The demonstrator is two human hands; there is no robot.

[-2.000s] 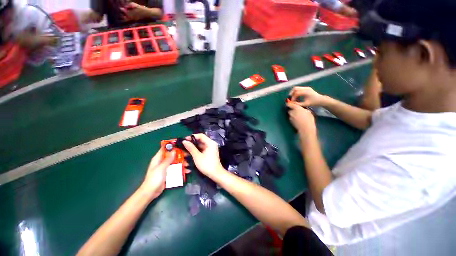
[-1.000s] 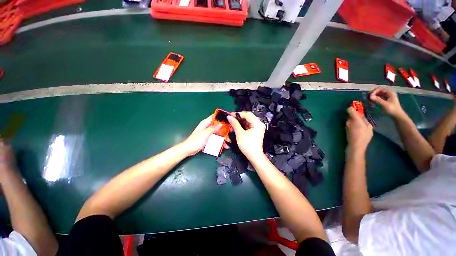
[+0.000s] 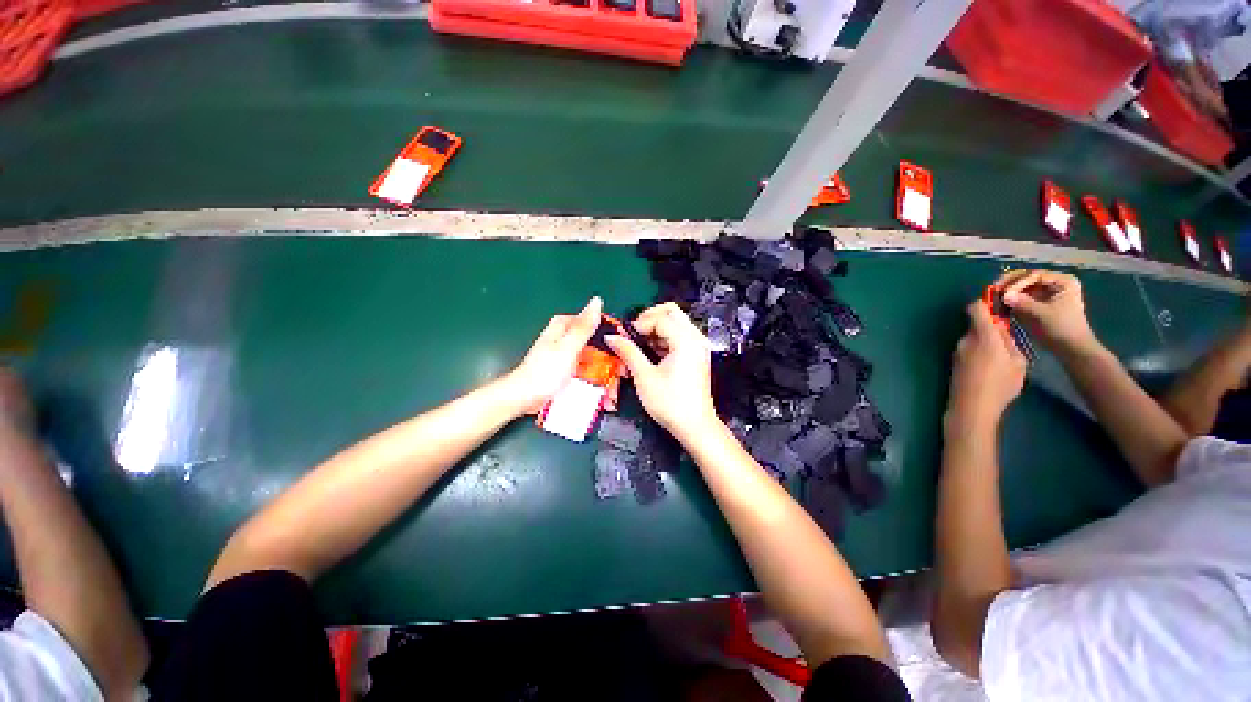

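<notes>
An orange-red housing point(image 3: 598, 366) with a white label point(image 3: 572, 410) on its lower half is held tilted above the green bench. My left hand point(image 3: 556, 359) grips it from the left side. My right hand point(image 3: 668, 368) is at its upper end, fingertips pinching around a small black part point(image 3: 633, 333). The fingers partly hide the upper end, so the exact fit of the black part cannot be told. A big loose heap of black parts point(image 3: 782, 370) lies just right of my right hand, with a few greyish squares point(image 3: 624, 460) nearest me.
Beyond a pale strip point(image 3: 412, 224), more housings point(image 3: 417, 166) lie spaced on the green conveyor. A slanting grey post point(image 3: 858, 121) stands behind the heap. A red divided tray point(image 3: 563, 28) is at the far side. A person's hands point(image 3: 999, 343) work at right; another person's arm point(image 3: 55, 549) is at left.
My view has tilted down since the earliest frame. Since one second ago, the conveyor housings have shifted left, and both my hands have drawn closer over the housing's upper end.
</notes>
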